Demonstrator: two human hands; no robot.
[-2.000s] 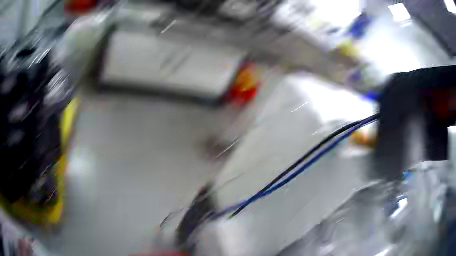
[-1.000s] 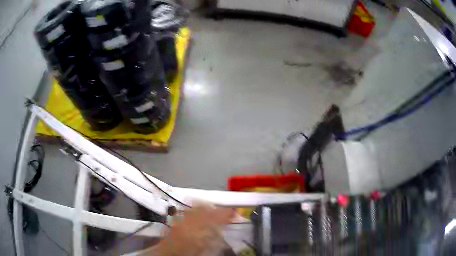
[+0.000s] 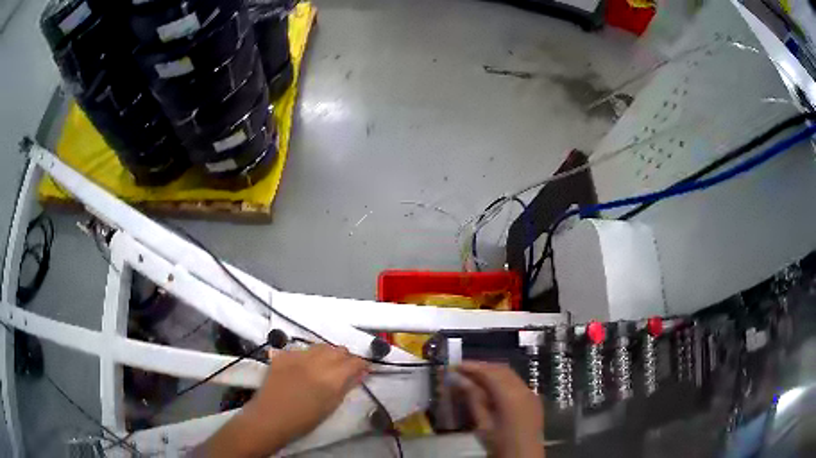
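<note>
The black wire runs along the white guide frame towards the straightener, a dark block with rows of shiny ribbed rollers. My left hand is on the frame near its small dark guide wheels, with thumb and fingertips pinched on the wire. A stretch of wire runs from these fingertips to the straightener's entry side. My right hand is at this entry side, fingers bent and blurred beside a dark upright part. Whether it holds anything cannot be told.
A red tray with a yellow bag stands behind the frame. Wrapped black wire coils stand on a yellow-covered pallet at the upper left. Blue and black hoses cross beside a pale machine cover on the right.
The view has swung from the floor and machine side onto the frame and straightener. My left hand has shifted slightly left and now pinches the wire. My right hand has come into view.
</note>
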